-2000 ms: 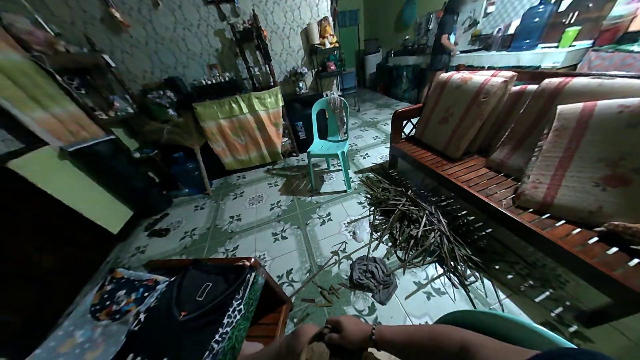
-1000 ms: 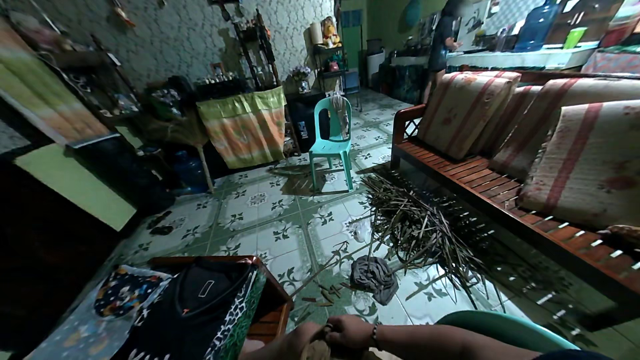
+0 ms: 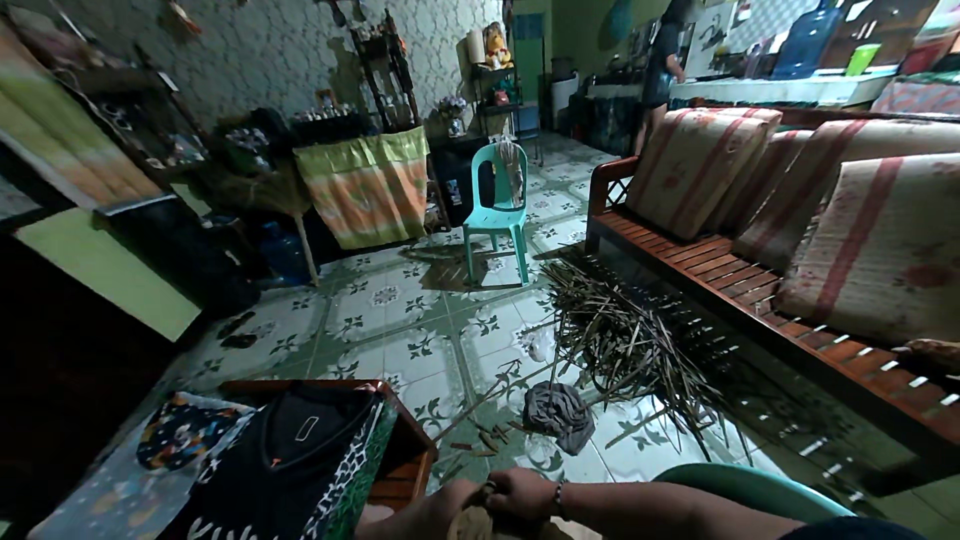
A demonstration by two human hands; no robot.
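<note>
At the bottom centre my right hand [image 3: 523, 493], with a dark bracelet at the wrist, is closed on a brown strip-like piece [image 3: 487, 491]. My left hand [image 3: 454, 501] is close against it on the left, its fingers mostly hidden, so its grip is unclear. Below both hands shows more brown material [image 3: 471, 523], cut off by the frame edge. Past the hands, a crumpled grey cloth [image 3: 559, 416] lies on the tiled floor near short brown scraps [image 3: 491, 439]. A loose heap of long dry leaf strips [image 3: 630, 330] spreads beside the wooden bench.
A slatted wooden bench [image 3: 697, 262] with cushions [image 3: 870, 240] stands right. Folded clothes, including a black shirt [image 3: 300, 435], rest on wooden furniture at lower left. A green basin's rim [image 3: 742, 472] is beside my right arm. A green plastic chair [image 3: 496, 214] stands ahead; a person [image 3: 664, 67] stands farther back.
</note>
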